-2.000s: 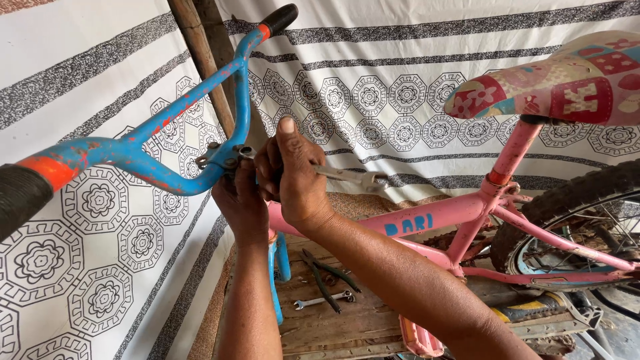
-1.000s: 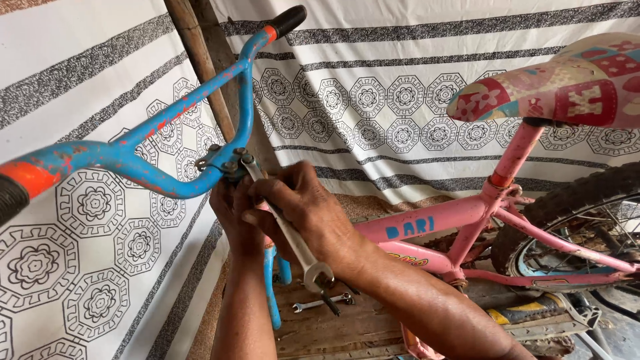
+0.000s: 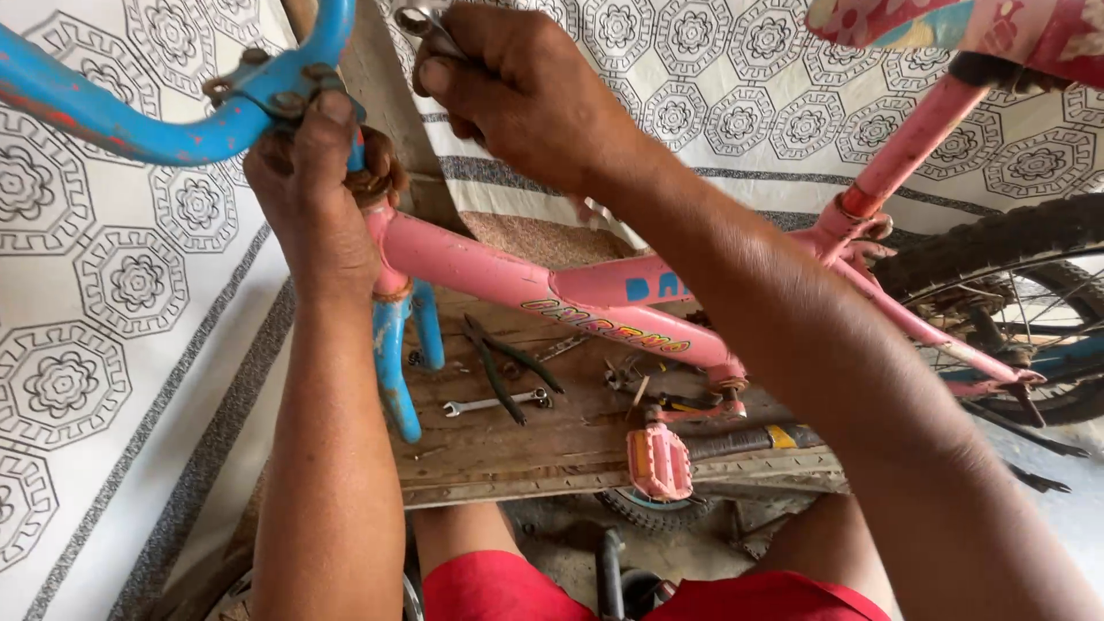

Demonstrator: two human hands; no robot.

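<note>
My left hand (image 3: 323, 181) grips the blue handlebar stem just above the head tube of the pink bicycle frame (image 3: 474, 250), its thumb on the clamp. The blue handlebar (image 3: 190, 134) passes through that clamp (image 3: 276, 86), where bolts show. Up and to the right, apart from the stem, my right hand (image 3: 526, 86) is closed around a metal wrench (image 3: 417, 21); its ring end sticks out past the fingers and most of its shaft is hidden. Below the head tube, the blue fork (image 3: 392, 371) holds no wheel.
On the wooden bench (image 3: 466, 466) lie pliers (image 3: 509, 366), a small combination wrench (image 3: 492, 403) and a hammer-like handle (image 3: 750, 440). A pink pedal (image 3: 660, 461) overhangs the bench edge. The saddle (image 3: 949, 34) and rear wheel (image 3: 1000, 233) are at right, a patterned cloth (image 3: 129, 285) behind.
My right hand has lifted the wrench off the stem clamp, where it lay a second ago. My left hand stays at the stem. The view has tilted down and come closer.
</note>
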